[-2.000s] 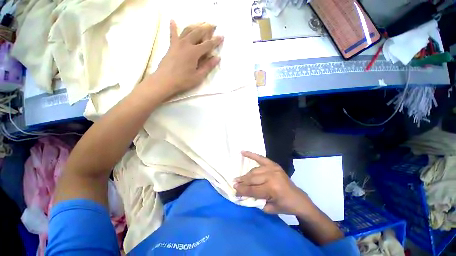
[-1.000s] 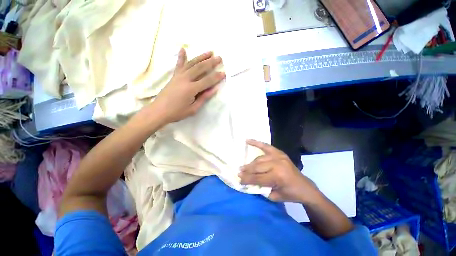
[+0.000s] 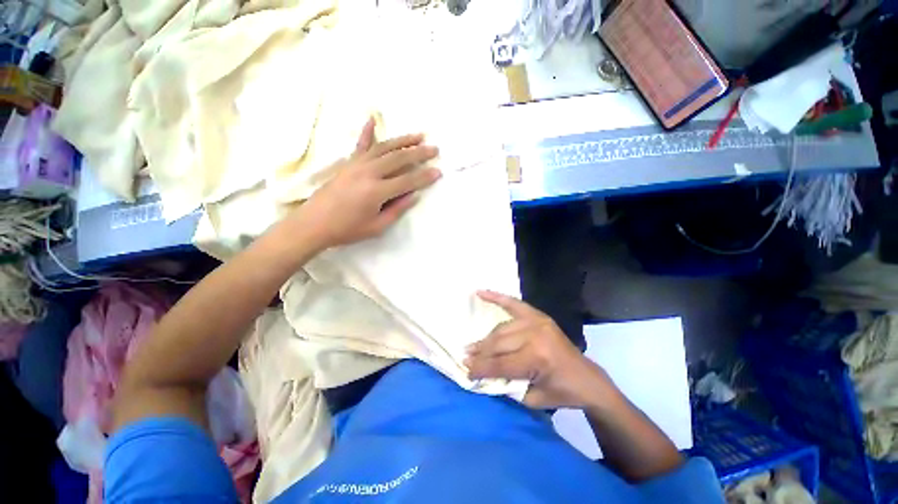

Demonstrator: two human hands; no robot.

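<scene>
Cream fabric [image 3: 433,236] lies over the table and hangs past its front edge to my lap, with loose folds at the upper left. My left hand [image 3: 379,187] lies flat on the fabric near the table's front edge, fingers spread. My right hand [image 3: 522,354] is at the fabric's lower right corner by my lap. Its fingers are bent on top of the cloth, and its thumb side is partly hidden. The layers there lie close together.
A phone [image 3: 665,61] lies right of the fabric, beside a white scrap [image 3: 788,95] and a green-handled tool [image 3: 835,119]. White strips [image 3: 820,205] hang off the right edge. Below are a white board [image 3: 645,379], a blue crate [image 3: 753,443] and pink cloth [image 3: 108,345].
My left hand has slid over the fabric towards me, closer to the table's front edge. My right hand stays at the lower corner. The camera view has shifted slightly.
</scene>
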